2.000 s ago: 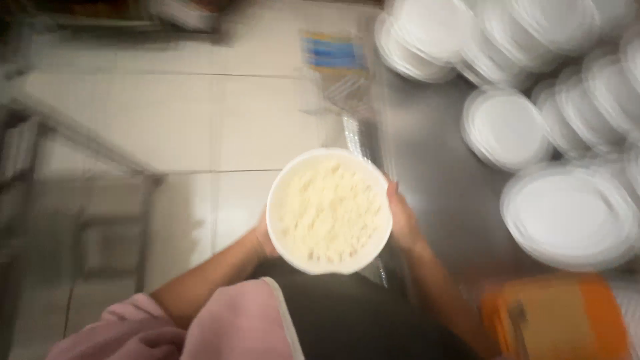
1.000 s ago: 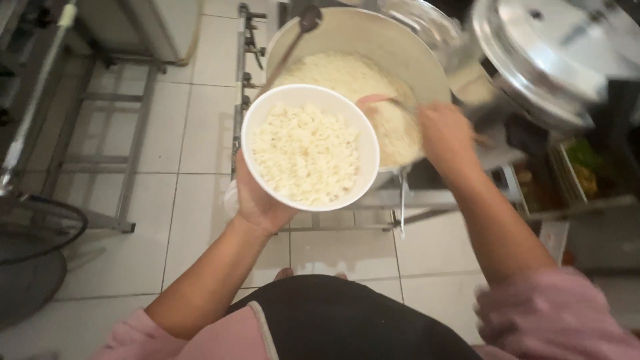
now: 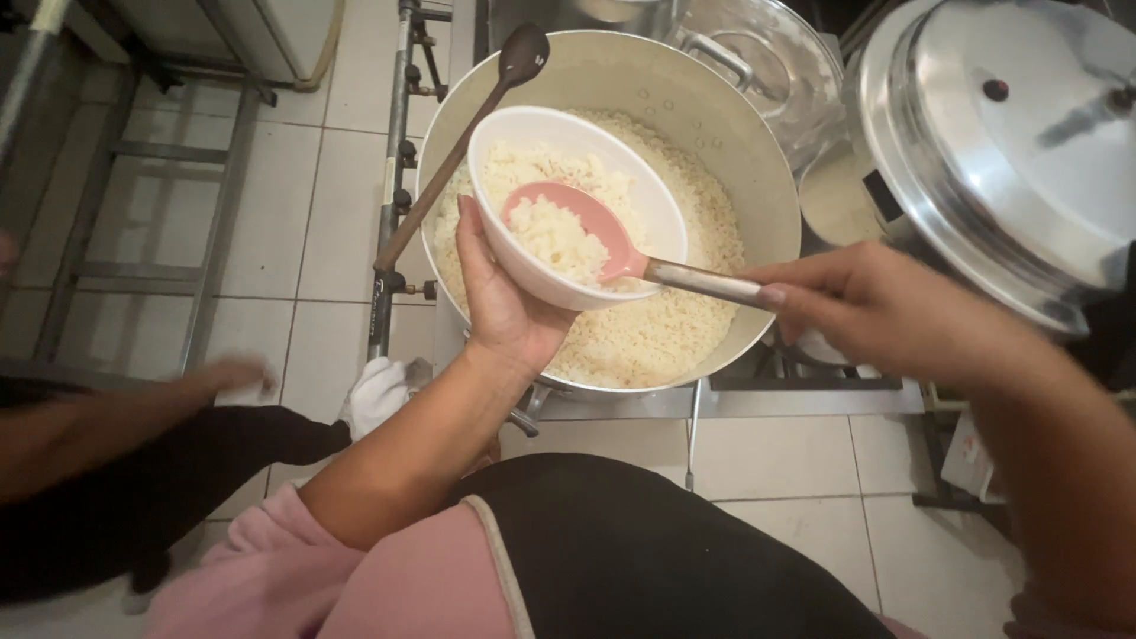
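Observation:
My left hand (image 3: 515, 311) holds a white plastic bowl (image 3: 577, 288) from below, tilted over a large metal pot (image 3: 763, 160) of cooked rice (image 3: 657, 342). The handle of a pink serving spoon with a metal shaft (image 3: 621, 262) is in my right hand (image 3: 861, 302). The spoon's head lies inside the bowl and bears a heap of rice. More rice rests in the bowl around it. A dark long-handled spoon (image 3: 461, 133) leans across the pot's left rim.
The pot stands on a stove (image 3: 799, 399) with a gas pipe and knobs (image 3: 390, 195) along its left. A large pressure cooker (image 3: 1003, 133) is at right, a metal lid (image 3: 790, 62) behind. Another person's arm (image 3: 177, 390) shows at lower left, near a white cloth (image 3: 382, 390) and metal rack (image 3: 160, 213).
The bowl, level and full one second ago, is tilted and less full. The pink spoon has come from the pot into the bowl. Another person's arm has come into view at left.

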